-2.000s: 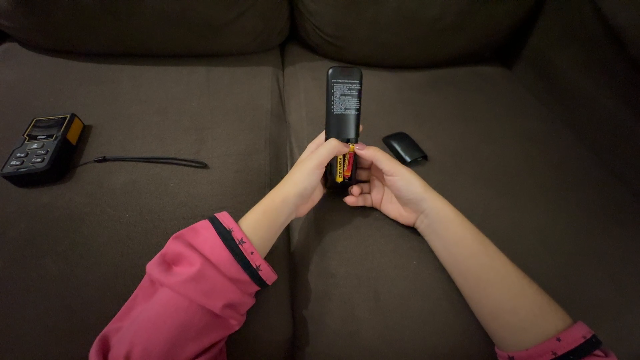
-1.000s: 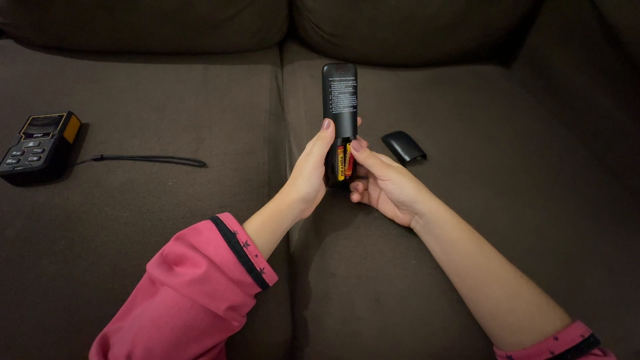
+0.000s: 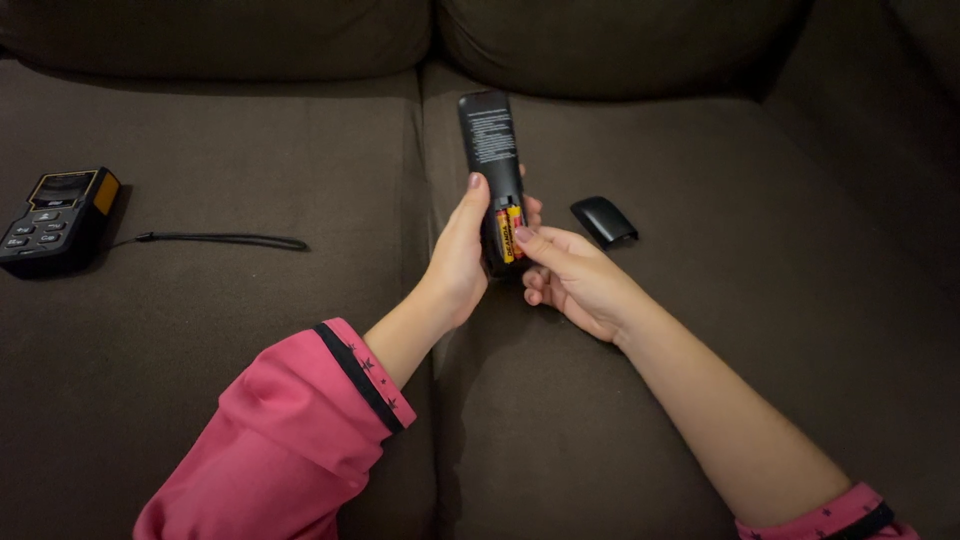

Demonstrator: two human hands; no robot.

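Note:
A black remote control (image 3: 493, 142), its back with printed writing toward me, is held upright in my left hand (image 3: 459, 259), the thumb along its left edge and fingertips showing at its right. In its uncovered lower compartment lie two yellow-and-red batteries (image 3: 508, 234) side by side. My right hand (image 3: 574, 274) has its thumb on the right-hand battery, with the other fingers curled beside the remote's lower end. Right of the remote, a curved black plastic battery cover (image 3: 604, 220) lies on the sofa, apart from both hands.
A black-and-yellow handheld device with a screen and buttons (image 3: 61, 217) lies at the left on the brown sofa seat (image 3: 225, 165). Its black wrist strap (image 3: 225, 240) stretches to the right. Back cushions (image 3: 622, 45) rise behind, and a seam runs down the middle.
My left thumb has moved off the batteries to the remote's left edge. The remote's top now tilts to the left. My right thumb has moved lower, onto the right-hand battery.

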